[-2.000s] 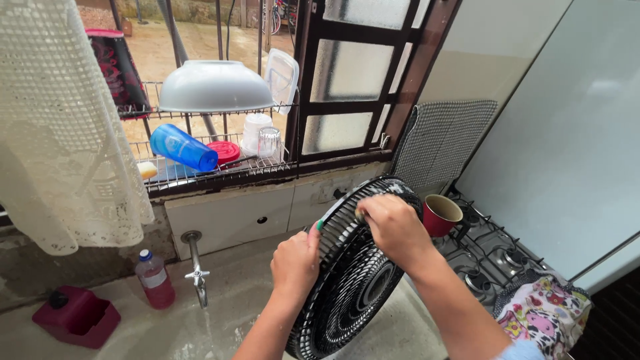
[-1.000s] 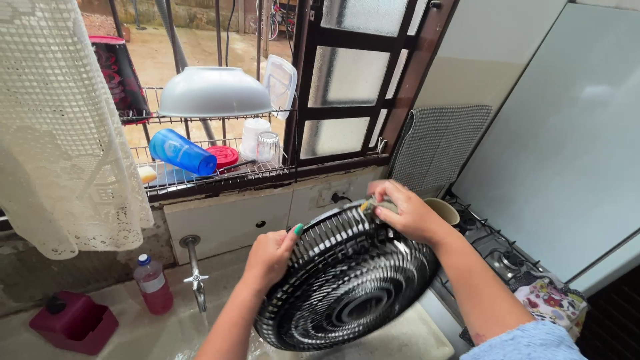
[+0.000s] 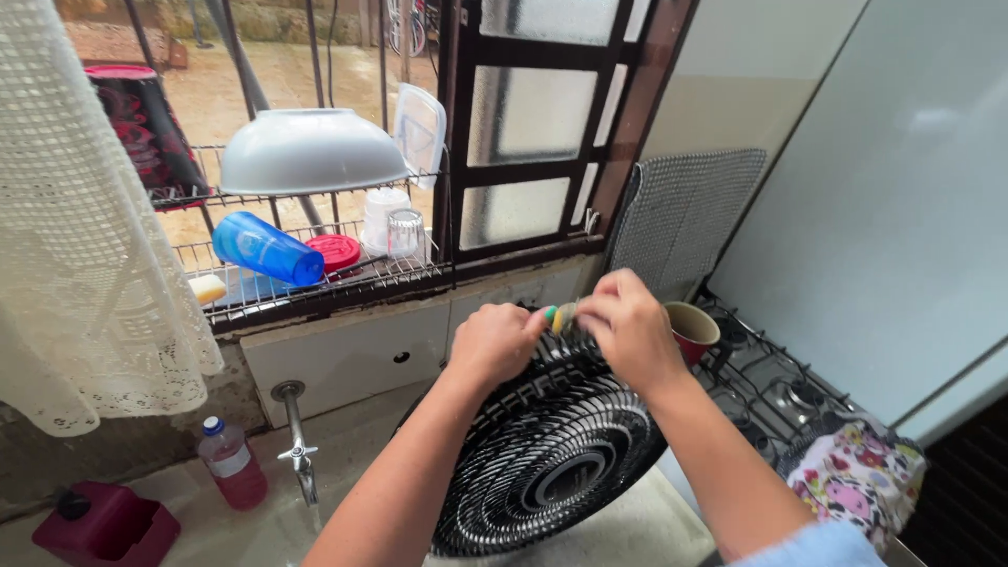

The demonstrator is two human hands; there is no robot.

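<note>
A black fan grille (image 3: 551, 457) is tilted over the sink, its round hub low and its rim up near the wall. My left hand (image 3: 500, 342) grips the upper rim, the thumb with a green nail on top. My right hand (image 3: 630, 327) pinches a small yellow and grey-green sponge (image 3: 564, 318) against the same rim, just right of the left thumb; the fingers are a little blurred. Left of the grille, the metal tap (image 3: 300, 461) lets a thin stream of water fall.
A bottle of pink liquid (image 3: 234, 465) and a dark red holder (image 3: 106, 524) stand left of the tap. Behind is a wire dish rack (image 3: 378, 276) with a bowl (image 3: 311, 153) and blue cup (image 3: 268, 248). At right are a red pot (image 3: 693, 331) and gas stove (image 3: 787, 394).
The grille has turned in my hands. My left hand has moved up and right along its rim, and now both hands are close together at the top.
</note>
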